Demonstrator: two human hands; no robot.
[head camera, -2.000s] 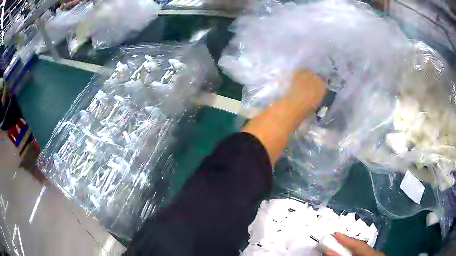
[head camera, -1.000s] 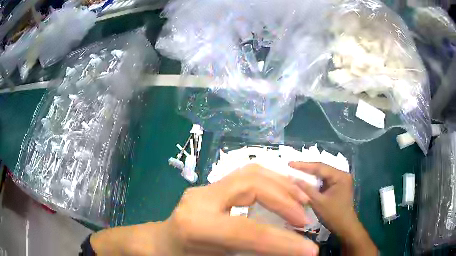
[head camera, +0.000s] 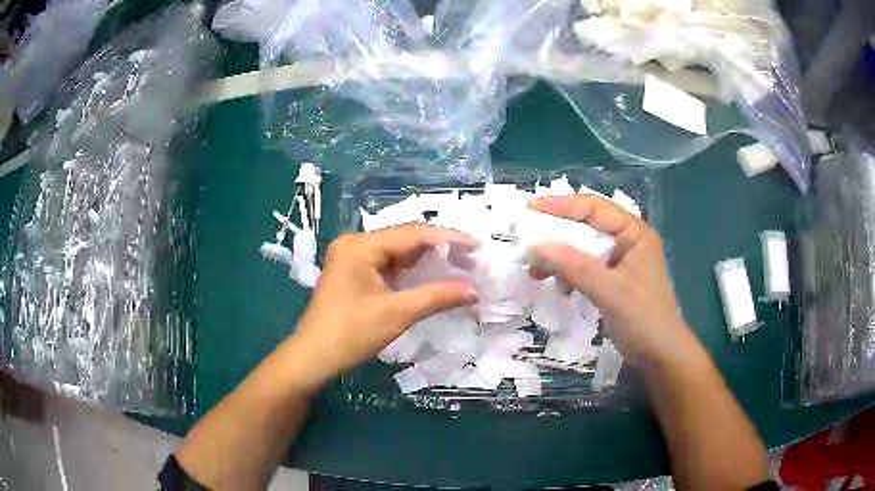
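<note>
My right hand (head camera: 624, 273) grips a white block (head camera: 566, 233) between thumb and fingers above the middle tray (head camera: 384, 401). My left hand (head camera: 384, 288) faces it from the left, thumb and fingertips close together near the block's left end; a small pale piece seems to lie at the fingertips, too blurred to tell. Under both hands is a heap of small white sheets (head camera: 437, 340) in the clear tray. A small cluster of stemmed parts (head camera: 303, 235) lies on the green bench left of this tray.
Two white oblong units (head camera: 736, 295) stand right of the middle tray. The left clear tray (head camera: 91, 240) holds stemmed parts. A ribbed clear tray (head camera: 842, 288) is at the right edge. Crumpled clear bags (head camera: 403, 86) lie at the back, with off-white pieces (head camera: 662, 34) inside the right one.
My left arm has come back from the rear bags, and my left hand has moved from in front of my right hand to its left. The view has shifted, showing more of the front bench edge.
</note>
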